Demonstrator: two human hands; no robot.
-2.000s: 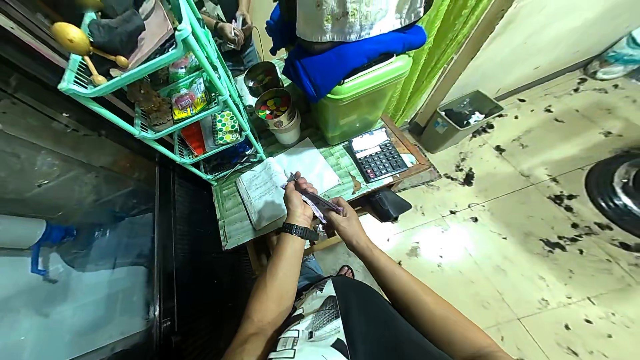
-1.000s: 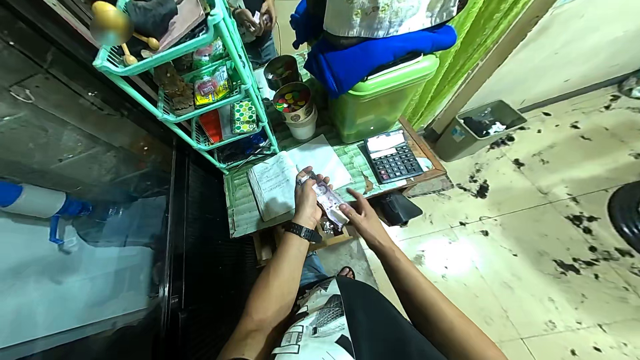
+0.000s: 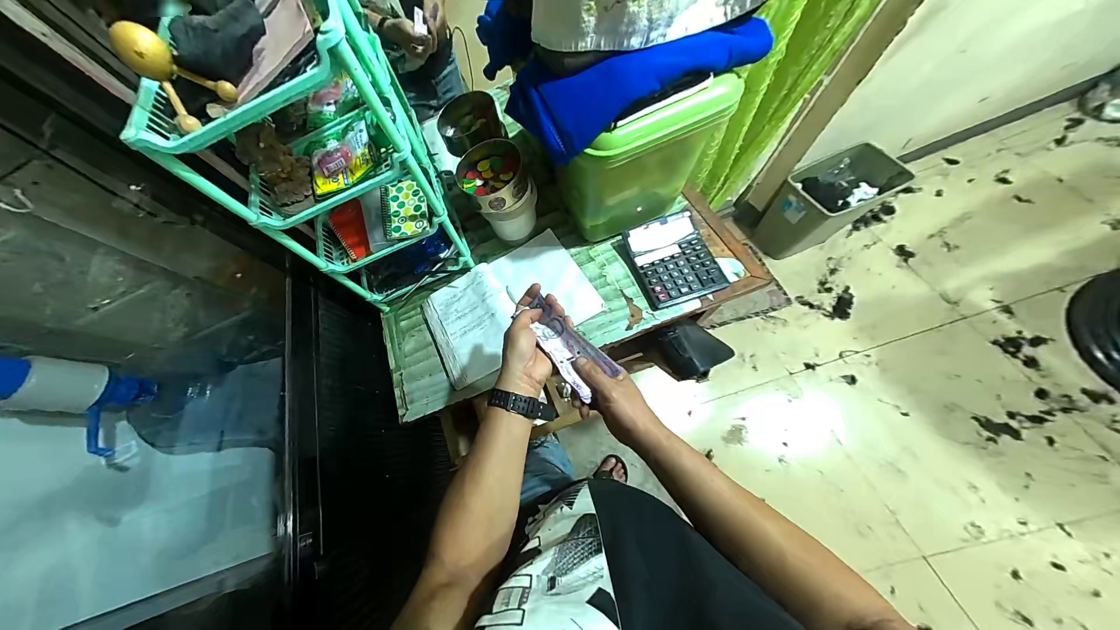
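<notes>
My left hand (image 3: 525, 350), with a black watch on its wrist, grips a small stack of purple banknotes (image 3: 569, 344) at its far end. On the near end of the same notes my right hand (image 3: 608, 389) has its thumb and fingers closed. The notes are fanned slightly apart between both hands. Just beyond them an open notebook (image 3: 472, 324) with handwriting lies on the green-covered table (image 3: 407, 376). A black desk calculator (image 3: 678, 267) rests to the right of the notebook, near the table's corner. Below the table edge, an open drawer is partly hidden by my hands.
A green plastic rack (image 3: 262, 210) stands at left, beside metal cans (image 3: 494, 175) and a lidded green bin (image 3: 647, 166). A black pouch (image 3: 691, 348) sits beside the table edge. A waste bin (image 3: 814, 210) and dark hair clumps are on the floor. Another person's hands (image 3: 411, 35) show beyond.
The banknotes, seen narrow and edge-on two seconds ago, now lie spread with their faces showing. Both hands remain on them over the table's near edge.
</notes>
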